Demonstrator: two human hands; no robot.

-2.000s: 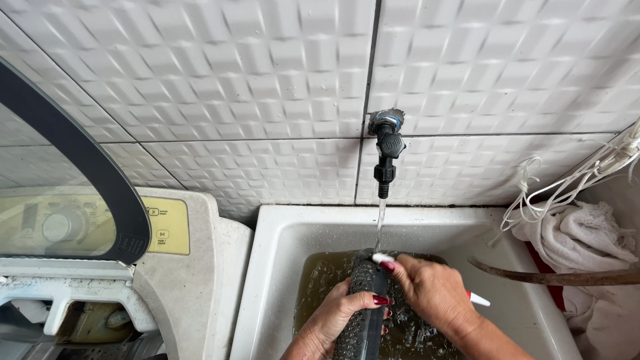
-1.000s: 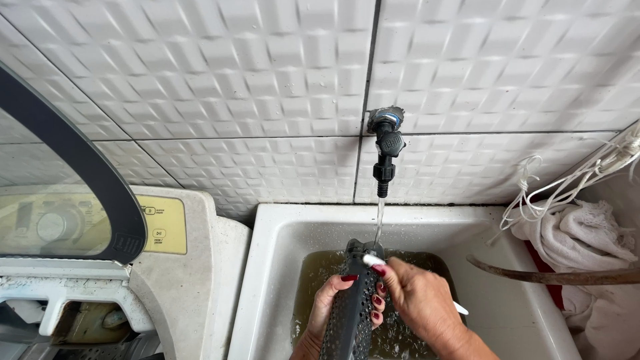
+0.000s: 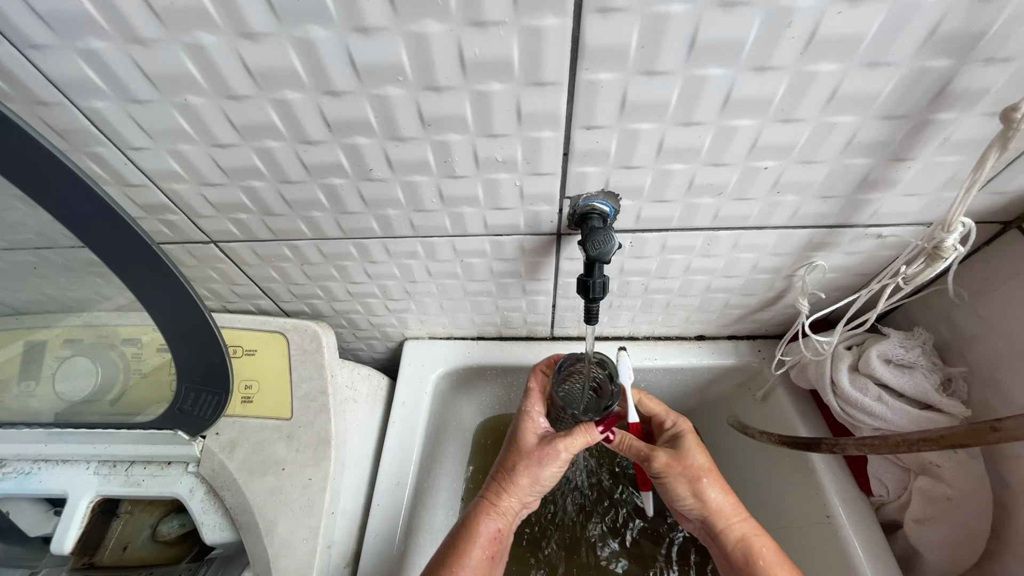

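Observation:
A dark perforated plastic cylinder [image 3: 570,394] is held under the tap, its round end facing up, and water runs into it. My left hand [image 3: 532,448] wraps around its left side. My right hand [image 3: 668,460] grips a red and white toothbrush [image 3: 634,416] with its head up, and its fingertips are beside the cylinder's lower right edge. The black plastic tap [image 3: 594,264] sticks out from the tiled wall above. Murky brown water [image 3: 592,536] lies in the white sink [image 3: 432,384] below both hands.
A top-loading washing machine [image 3: 280,472] with a raised lid [image 3: 184,320] stands at the left. To the right are white cloths [image 3: 888,384], tangled white cord [image 3: 928,256] and a curved brown rod [image 3: 888,440] reaching over the sink's edge.
The cylinder has been tilted up so that its end faces the tap stream. The toothbrush head, earlier against the cylinder, now points up beside it, with the red handle showing.

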